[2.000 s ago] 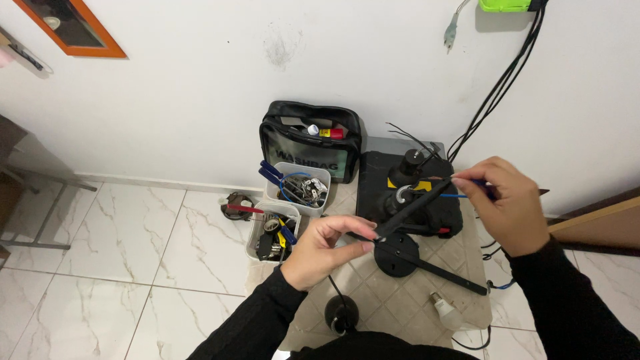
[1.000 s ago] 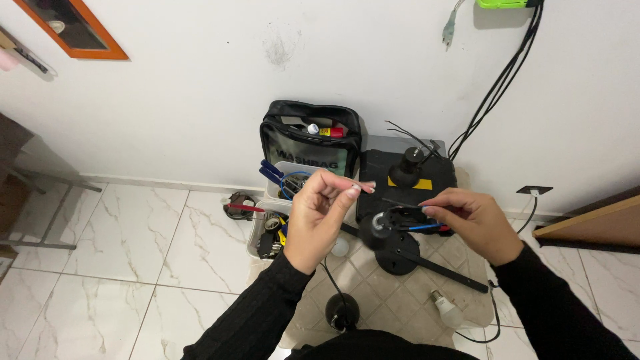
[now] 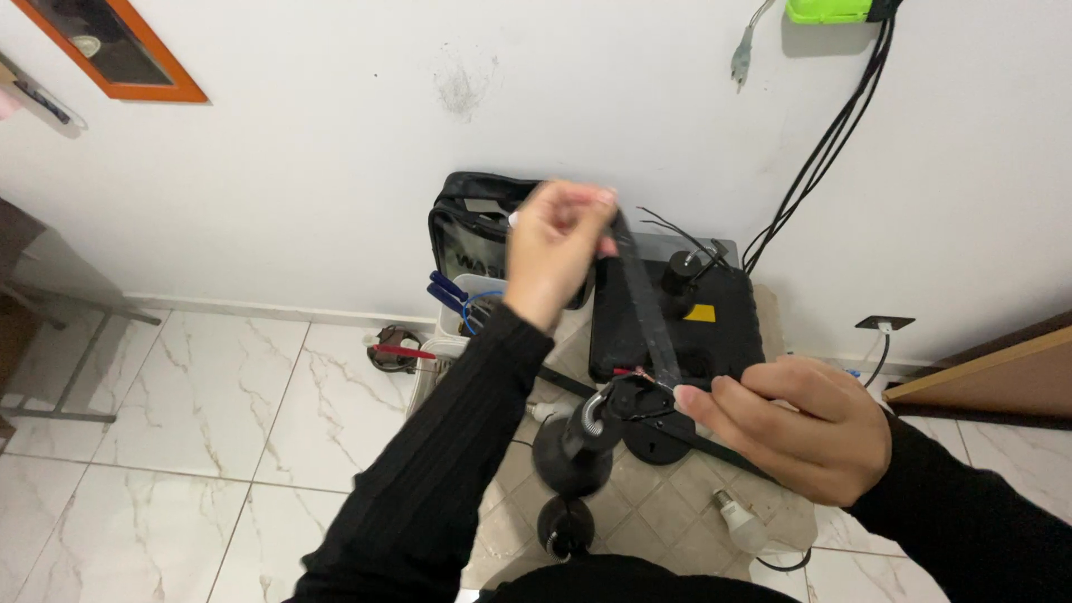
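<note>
A strip of black tape (image 3: 645, 306) is stretched between my two hands. My left hand (image 3: 561, 243), raised in front of the black bag, pinches its upper end. My right hand (image 3: 804, 423) holds the lower end at thin bare wires (image 3: 641, 374) beside a black lamp fitting (image 3: 578, 444) with a silver spring-like part. Whether my right fingers also grip the wires cannot be told. Under the fitting lies a round black base (image 3: 659, 435) with black bars. A second black lamp head (image 3: 566, 526) rests near the table's front edge, and a white light bulb (image 3: 740, 521) lies at the right.
A black tool case (image 3: 607, 335) with another black lamp fitting (image 3: 682, 272) on it stands at the back of the table (image 3: 645, 523). Behind my left arm are a black clear-fronted bag (image 3: 469, 243) and a white bin (image 3: 452, 322) with blue-handled tools. Black cables (image 3: 829, 151) hang on the wall.
My left hand has moved up and away from me, and a length of black tape now spans between my hands. The lamp fitting near my right hand sits lower in view.
</note>
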